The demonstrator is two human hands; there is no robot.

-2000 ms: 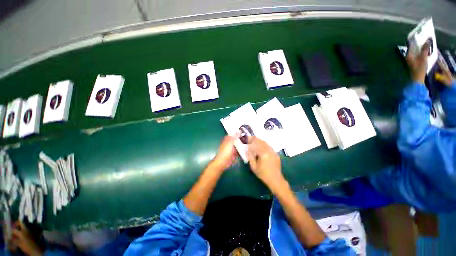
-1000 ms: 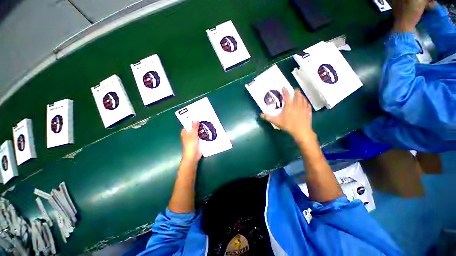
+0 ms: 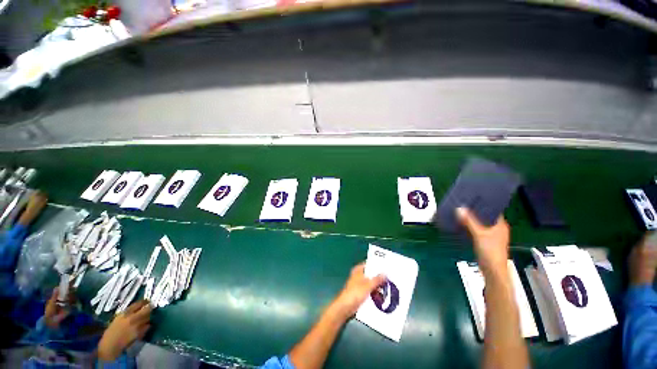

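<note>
My left hand (image 3: 358, 290) holds a white outer sleeve (image 3: 395, 315) by its left edge over the near bench; the sleeve shows a dark round wristband picture. My right hand (image 3: 488, 234) is stretched forward over the belt and grips a dark inner box (image 3: 481, 193) at its near edge; the box is tilted and slightly blurred. Another dark inner box (image 3: 542, 205) lies on the belt just right of it. A white sleeve (image 3: 524, 306) lies partly hidden under my right forearm. A stack of flat sleeves (image 3: 595, 310) lies to its right.
Finished gift boxes (image 3: 322, 199) stand along the green conveyor belt (image 3: 366, 164). Small white strips (image 3: 176, 277) and a clear plastic bag (image 3: 45, 245) lie at left, with other people's hands (image 3: 127, 330) there. Another person's hand (image 3: 643, 258) is at the right edge. A grey panel (image 3: 432, 108) rises beyond.
My right hand has left the sleeve on the bench, reached forward over the belt and taken hold of a dark inner box. My left hand still holds its sleeve. The view has tilted up.
</note>
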